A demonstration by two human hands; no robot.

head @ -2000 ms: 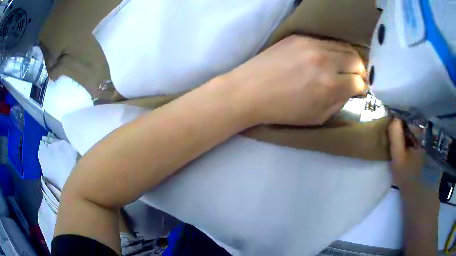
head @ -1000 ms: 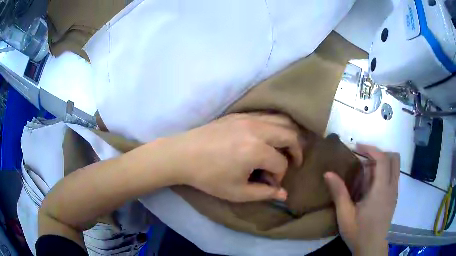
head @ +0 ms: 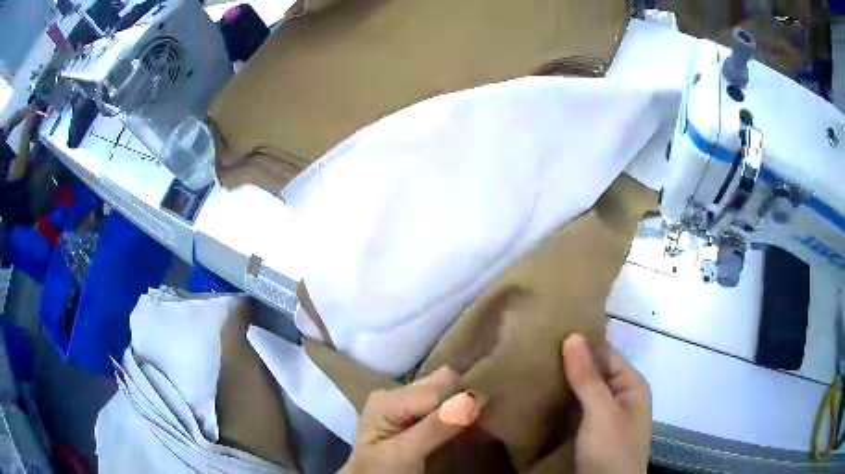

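A cut panel lies in front of me, its white side (head: pixel 445 185) up and its brown side (head: pixel 547 287) showing toward the machine and the front edge. My left hand (head: pixel 422 421) pinches the panel's edge between thumb and fingers at the bottom centre. My right hand (head: pixel 607 398) grips the brown fabric to the right, thumb on top. Both hands are cut off by the bottom of the picture. The fabric is left of the presser foot and needle (head: pixel 674 243) of the white sewing machine (head: pixel 769 157).
Stacked brown panels (head: pixel 408 65) lie behind the work. Stacked white pieces (head: pixel 167 389) hang low left beside the table. A black flat rectangle (head: pixel 784 310) lies right of the foot, with yellow-handled snips (head: pixel 825 417) near the front edge. Blue bins (head: pixel 116 287) stand left.
Both hands have moved away from the needle area, lower in the picture, with the fabric. The view has lifted and shows more of the stack, machine and floor. The left forearm is no longer in view.
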